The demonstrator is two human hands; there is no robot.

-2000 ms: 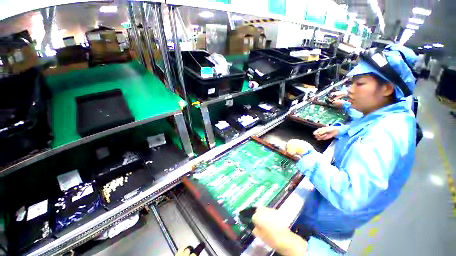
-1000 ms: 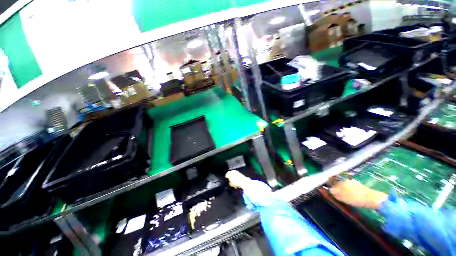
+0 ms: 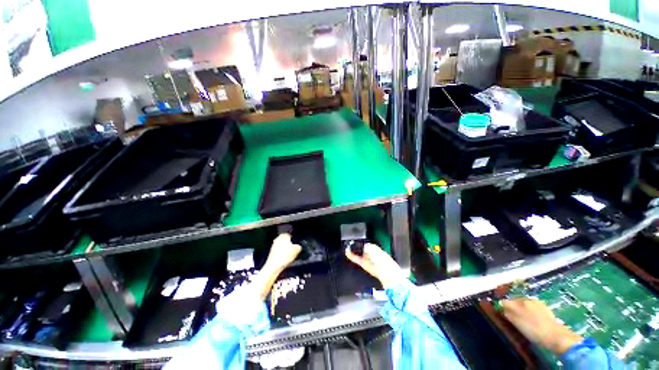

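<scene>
My left hand [image 3: 283, 254] reaches over the bin of cream pieces [image 3: 289, 287] into the bin of small grey pieces [image 3: 312, 250] behind it. A dark patch shows at its fingertips. My right hand [image 3: 374, 261] is over the black bin to the right [image 3: 354, 279], with a dark lump [image 3: 355, 248] at its fingers. Whether these dark spots are held parts or finger covers, I cannot tell. A green circuit board [image 3: 592, 307] lies in a reddish-brown carrier at the right, away from both my hands.
Another person's hand [image 3: 531, 318] is at the board's left edge. The green shelf [image 3: 347, 148] above my hands bears a flat black tray [image 3: 295, 184] and a large black tote [image 3: 155, 177]. Metal posts [image 3: 399, 94] stand right of it. A conveyor rail [image 3: 325, 325] runs below the bins.
The view has swung left from the board to the bins. My left hand, out of view one second ago, is now at the bins. My right hand stays over the right-hand bin.
</scene>
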